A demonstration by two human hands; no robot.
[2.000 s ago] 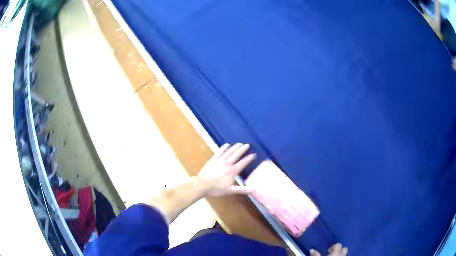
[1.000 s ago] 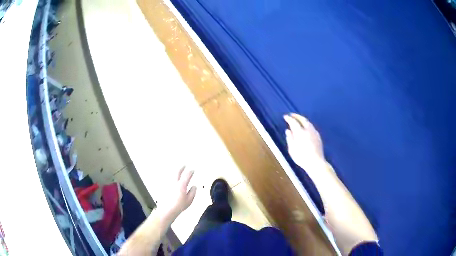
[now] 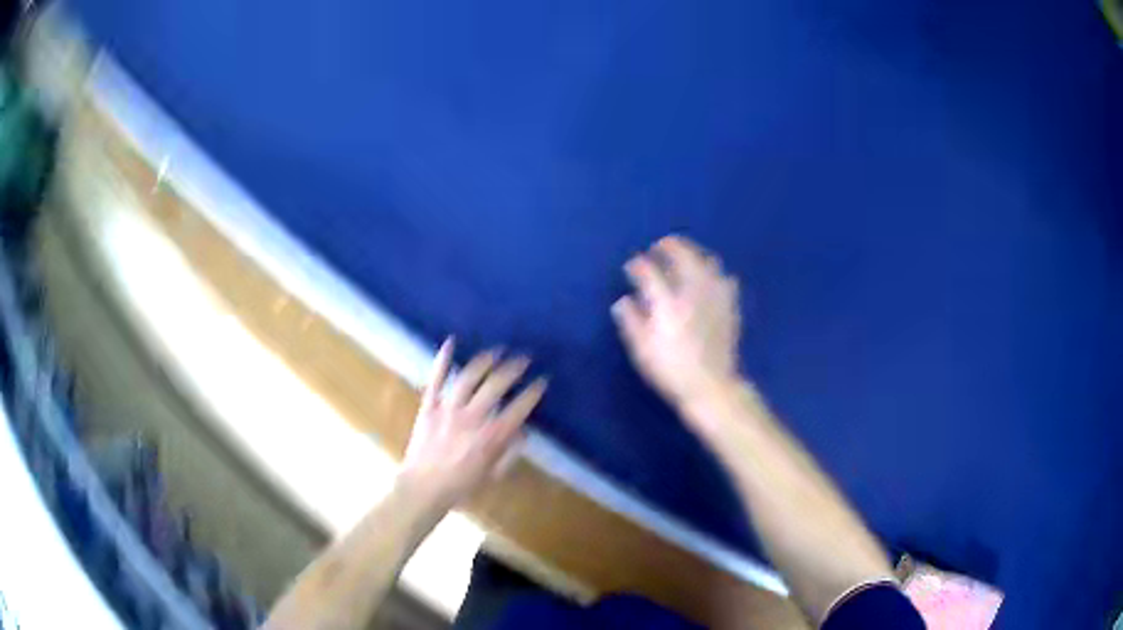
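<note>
Navy fabric (image 3: 862, 222) covers most of the table, with a thin white strip (image 3: 320, 277) along its near edge. My left hand (image 3: 466, 431) is over the table's edge and the white strip, fingers spread and empty. My right hand (image 3: 684, 314) is over the fabric, further in, fingers apart and slightly curled, with no cloth seen in it. Blur hides whether either hand touches the cloth. A pinkish block (image 3: 954, 599) lies at the bottom right, beside my right forearm, partly cut off by the frame.
The brown wooden table edge (image 3: 296, 326) runs from upper left to lower right. The pale floor (image 3: 185, 406) lies beyond it. A blurred rail (image 3: 105, 505) with dark clutter is at the far left. Something green (image 3: 22, 154) is at the upper left edge.
My left hand has moved from over the floor to the table edge. My right hand has moved further in over the fabric. The view has turned, and the pink block shows again at the bottom right.
</note>
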